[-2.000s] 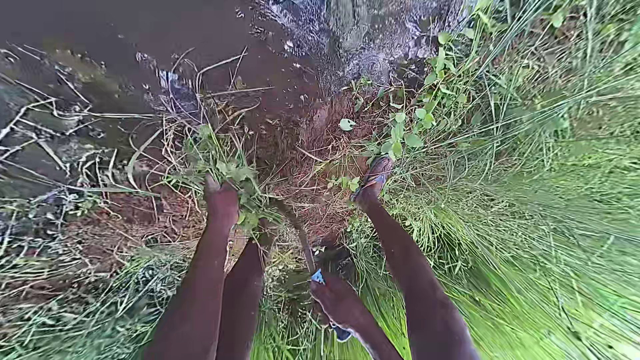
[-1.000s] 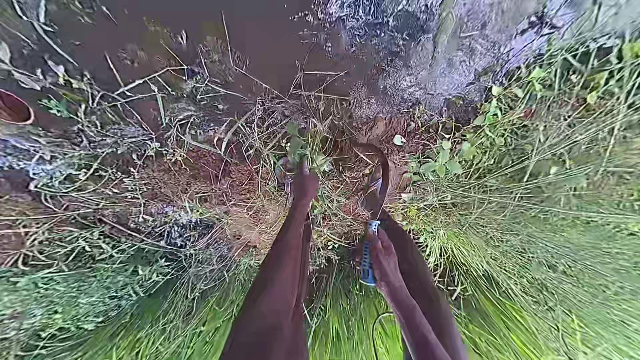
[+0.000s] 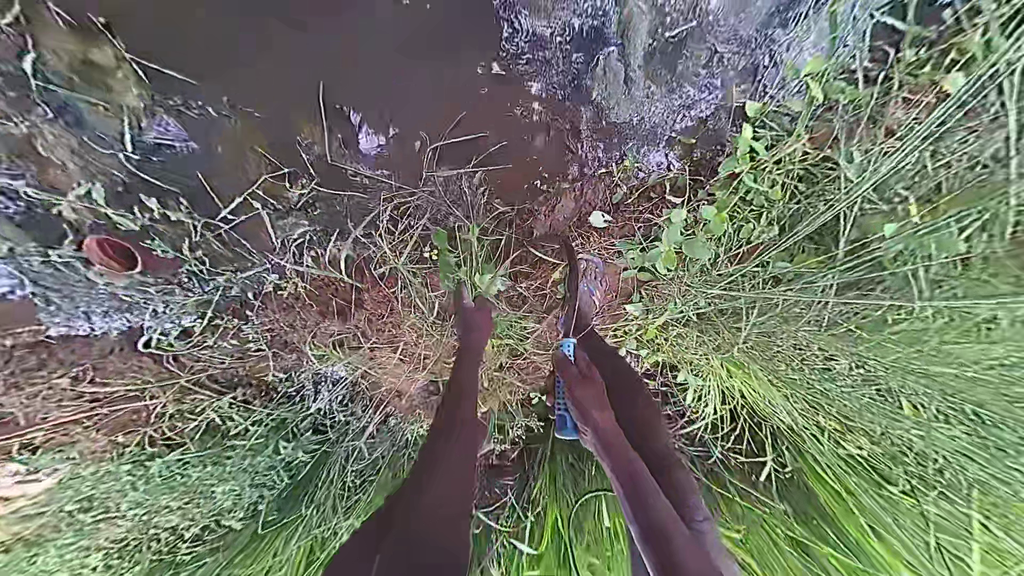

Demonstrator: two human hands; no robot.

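Observation:
My left hand is closed round a bunch of leafy green weeds at the water's edge. To its right, my right hand grips the blue handle of a sickle, whose dark curved blade points away from me. A foot in a sandal stands just right of the blade, partly hidden by it. Cut or dry stems lie on the reddish bank about my left hand.
Dark muddy water lies ahead of the bank, with twigs sticking out of it. A reddish-brown round vessel or pipe end sits at the left. Long green grass covers the right side and the near ground.
The view has shifted between frames. The sickle, near the weeds in my left hand two seconds ago, is now farther right with its blade pointing ahead. Both hands keep their hold.

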